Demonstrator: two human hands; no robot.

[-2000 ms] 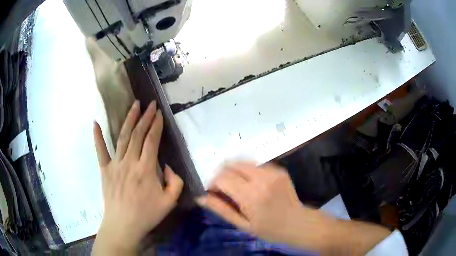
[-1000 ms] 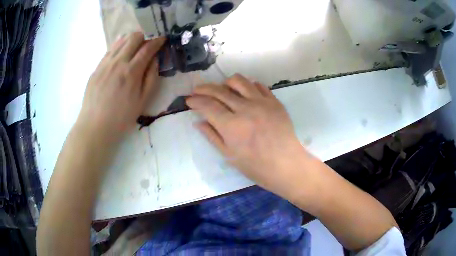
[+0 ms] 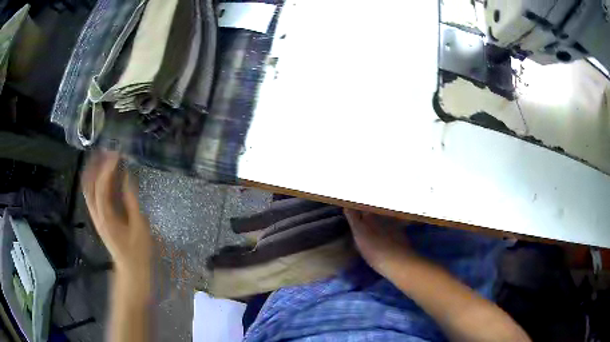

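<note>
A stack of dark brown and beige strips lies across my lap, partly under the table's front edge. My right hand is at the right end of these strips; its fingers are partly hidden at the table edge, so its grip is unclear. My left hand is blurred, raised over the floor at the left, just below the checked cloth, with no item visible in it. A tied bundle of beige and dark strips lies on the checked cloth, with a pale cloth tie at its left.
The white table has a wooden front edge. The sewing machine head is at the upper right, with the needle plate at its left. A pale bin stands at the lower left on the grey floor.
The view has swung left. Both hands have left the needle area: my left hand moved out past the table's left side, and my right hand moved down to the lap strips.
</note>
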